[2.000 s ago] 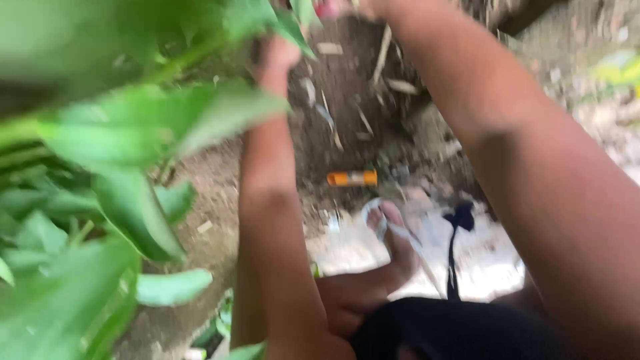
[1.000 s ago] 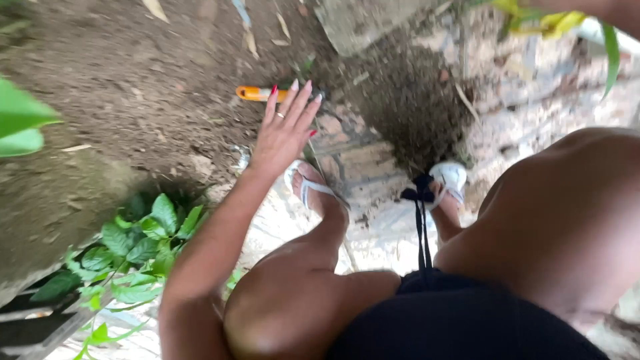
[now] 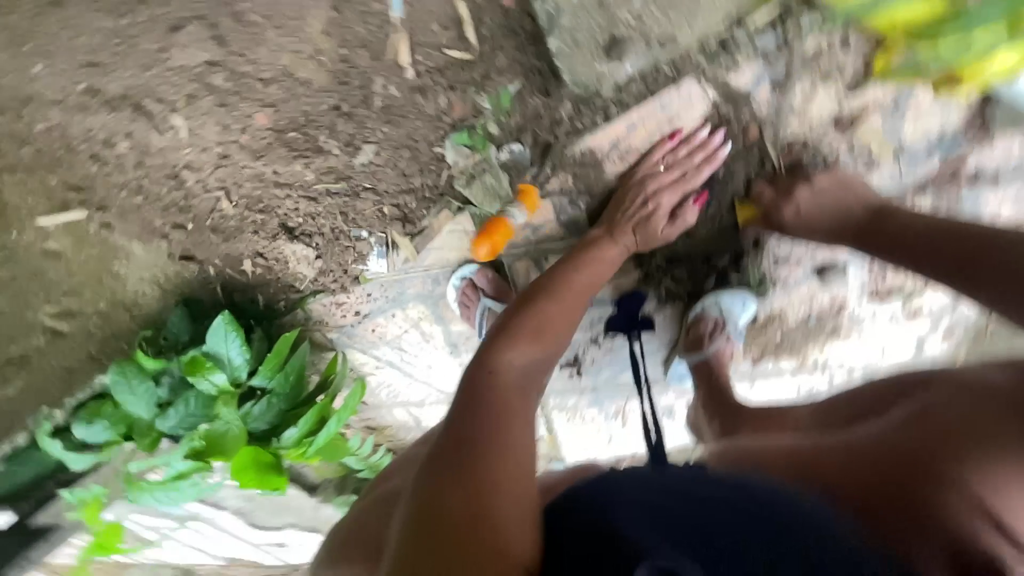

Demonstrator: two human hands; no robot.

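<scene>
My left hand is palm down with its fingers stretched out, over dark loose soil beside a pale brick. Nothing shows in its grasp. To its right, my blurred right hand is curled around a small yellow object, mostly hidden by the fingers. An orange-handled tool lies on the ground left of my left hand, just above one foot in a white flip-flop. Its working end cannot be made out.
Leafy green plants grow at lower left. Bare brown soil spreads over the upper left. A concrete slab lies at the top, and yellow-green leaves hang at upper right. A dark cord dangles between my feet.
My left hand has moved right, from beside the orange handle to over the dark soil. My right hand, not clearly shown a second ago, is now beside that soil.
</scene>
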